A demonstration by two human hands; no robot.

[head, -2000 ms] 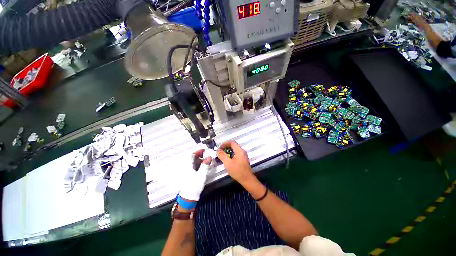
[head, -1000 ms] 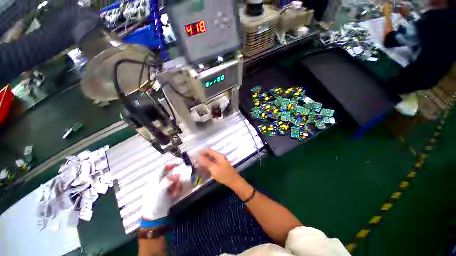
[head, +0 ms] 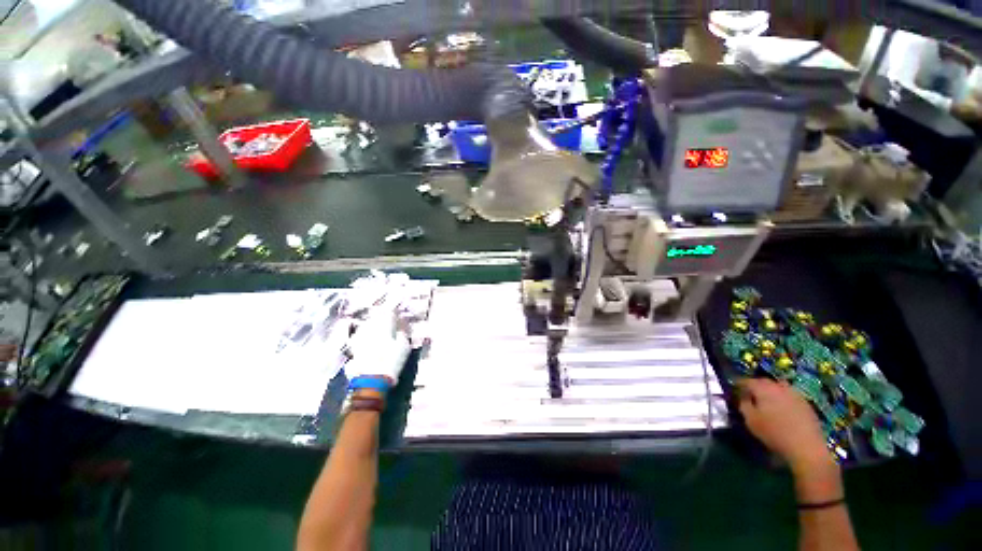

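My left hand, in a white glove, is at the near side of the heap of white parts; its fingertips blend into the heap, so its hold cannot be told. My bare right hand is at the left edge of the heap of green circuit boards in the black tray; its fingers are bent and blurred. The soldering iron head points down over the ribbed white board, between my hands.
The grey controller and green-digit display stand behind the iron. The fume hood hangs at its left. A conveyor belt with scattered pieces runs behind; a red bin is beyond. Another black tray is at far right.
My hands have parted from under the iron head. My left hand has moved left to the white parts and my right hand right to the circuit boards. The view has turned.
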